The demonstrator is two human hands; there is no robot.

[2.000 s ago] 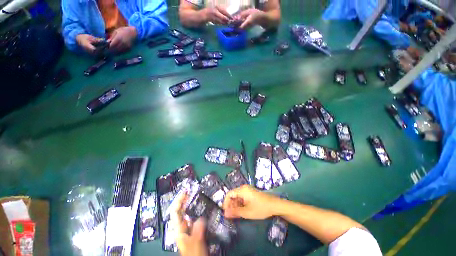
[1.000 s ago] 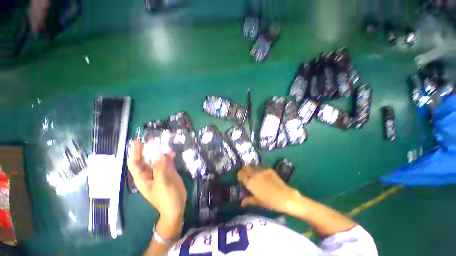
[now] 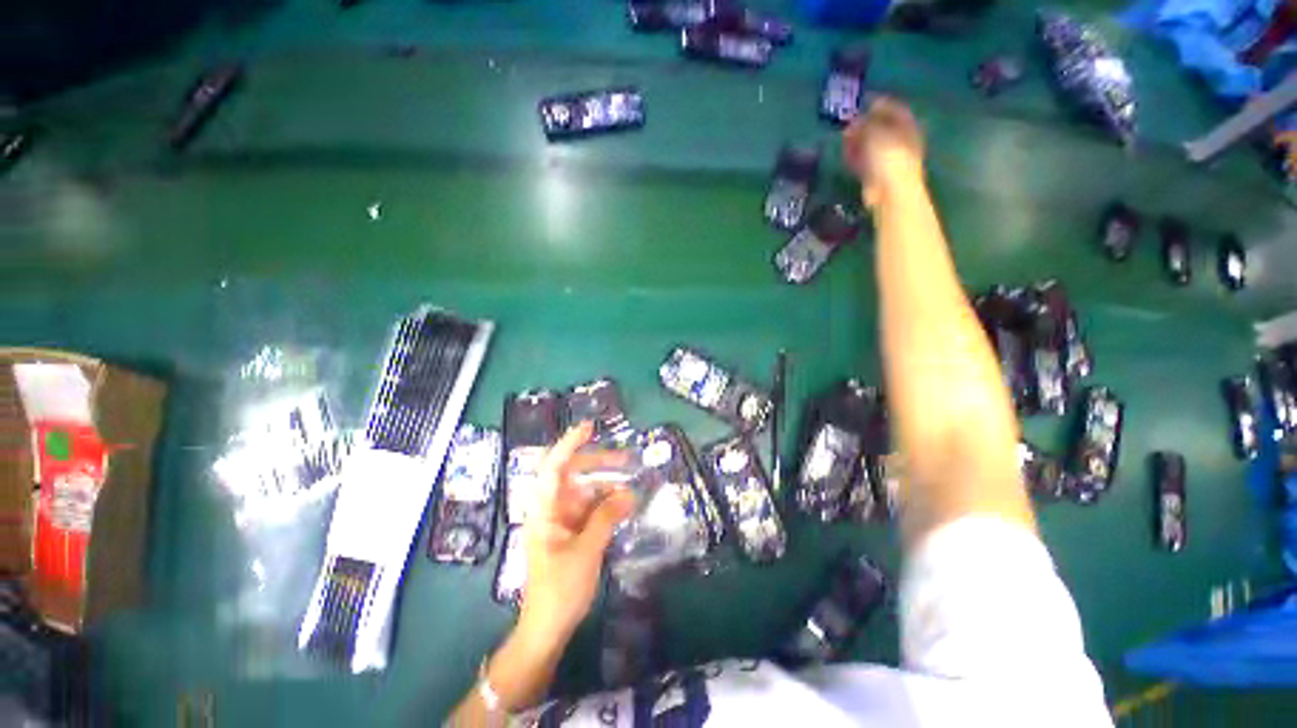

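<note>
My left hand [image 3: 566, 548] is over the near phones, thumb and fingers curled around a small pale, partly clear strip piece [image 3: 606, 471]. My right arm reaches far forward. My right hand [image 3: 885, 142] is small and blurred, just below and right of an open phone housing [image 3: 844, 86]; whether it holds anything cannot be told. Open phone housings lie in a near row, one [image 3: 464, 495] beside the strip sheets and another [image 3: 748, 498] right of my left hand. My right forearm hides part of the phones behind it.
White strip sheets with black lines [image 3: 381, 498] lie left of the phones, beside a clear plastic bag [image 3: 270, 548]. A brown box [image 3: 128, 427] holds a red-and-white packet [image 3: 66, 498]. A thin black stick [image 3: 780, 413] lies among the phones. Bagged parts [image 3: 1088, 74] and blue sleeves are far right.
My right hand has moved from the near phones to the far side, arm outstretched. My left hand stays over the near phones with a pale piece. The camera view has shifted.
</note>
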